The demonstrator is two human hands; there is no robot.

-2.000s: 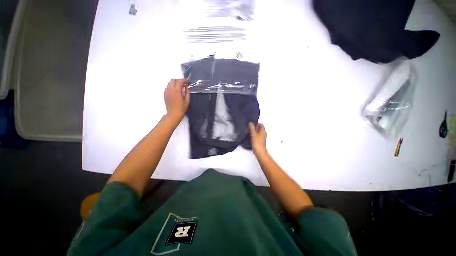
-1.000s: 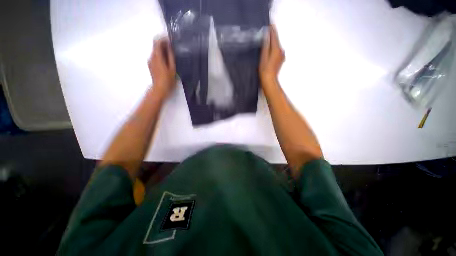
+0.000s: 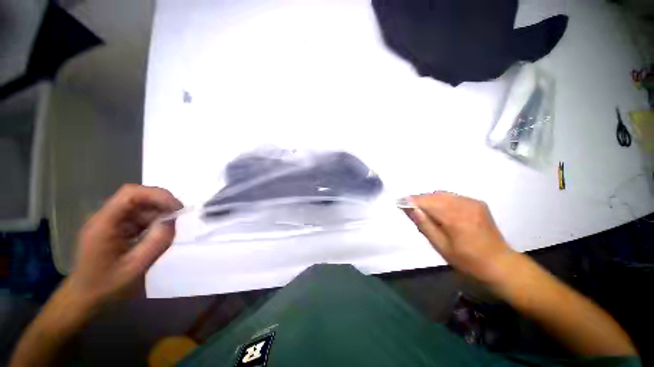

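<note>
A dark garment (image 3: 308,178) lies inside a clear, shiny polybag (image 3: 287,221), blurred, at the front middle of the white table. The bag's clear open part is toward me. My left hand (image 3: 128,240) pinches the left corner of the clear edge. My right hand (image 3: 459,229) pinches its right corner between thumb and fingers. The edge is stretched between both hands above the table's front. The garment's far side looks rounded; its exact folds are blurred.
A loose dark garment pile (image 3: 459,36) lies at the back right. A bundle in a clear bag (image 3: 527,118), a yellow-orange pen or marker (image 3: 561,175) and black snips (image 3: 622,130) lie right. A grey tub (image 3: 93,143) stands left. A yellow-orange stool (image 3: 172,351) is below.
My hands have moved from the garment's sides to the corners of the clear bag edge, further apart and closer to me. The bagged garment now looks shorter and wider, and the view has shifted.
</note>
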